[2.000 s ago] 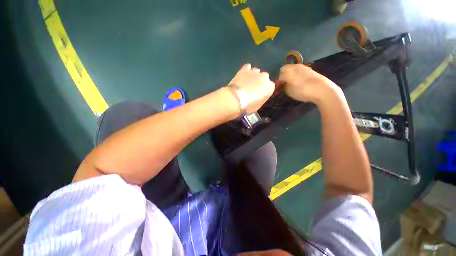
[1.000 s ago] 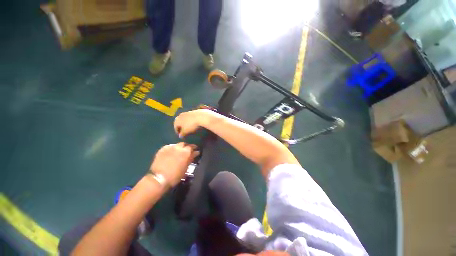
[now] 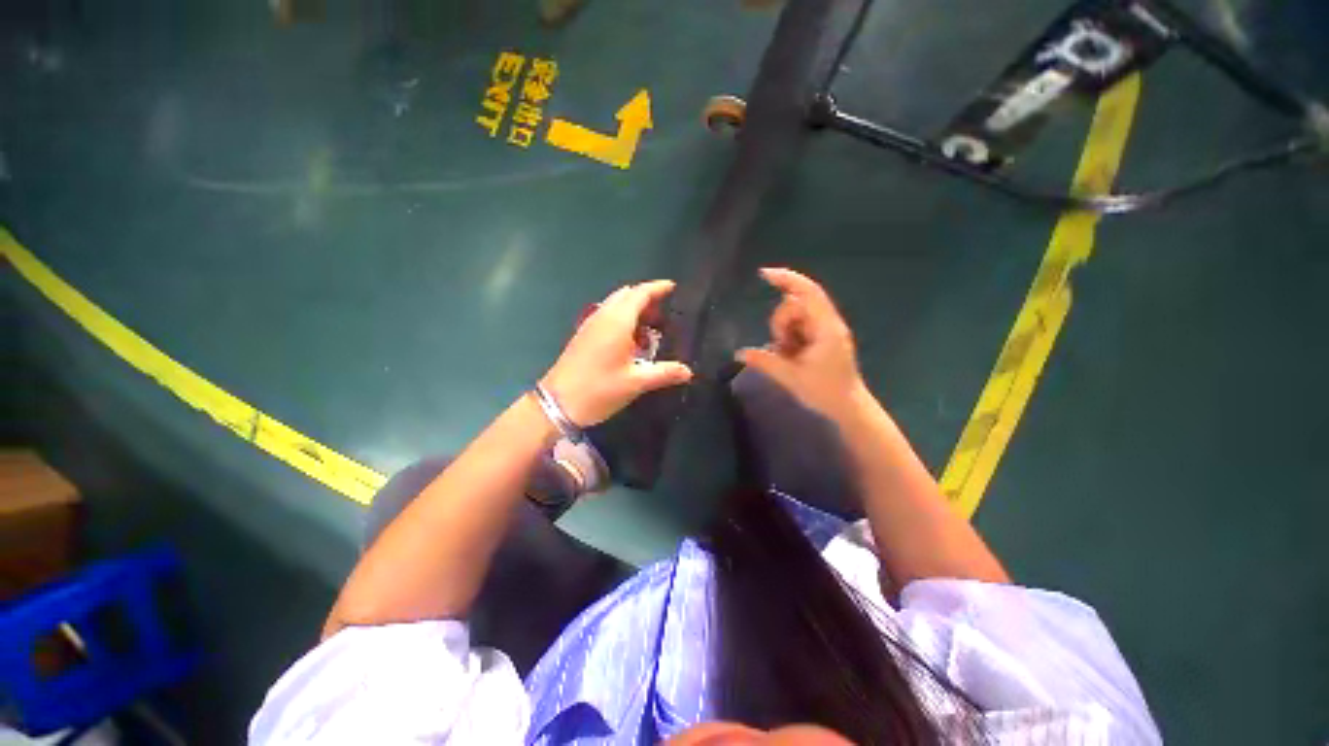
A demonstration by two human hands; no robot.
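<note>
The black platform trolley deck (image 3: 743, 197) stands tipped on its edge in front of me, running from the top centre down to my knees. My left hand (image 3: 620, 357) is at its left side, thumb and fingers apart, close to a small silver metal part. My right hand (image 3: 809, 343) is at its right side, fingers curved and apart, holding nothing that shows. An orange-brown caster wheel (image 3: 723, 112) shows left of the deck. The tubular trolley handle (image 3: 1006, 182) extends to the upper right. Whether my fingers touch the deck is unclear.
Green floor has yellow lines on both sides and an exit arrow (image 3: 612, 134) beyond the deck. A blue plastic stool (image 3: 95, 634) and a brown carton (image 3: 32, 510) are at the lower left. My knees are on both sides of the deck's near end.
My hands have come apart to opposite sides of the deck, and the right hand has opened. The deck now stands more upright in view. The view has shifted, bringing the stool to the lower left.
</note>
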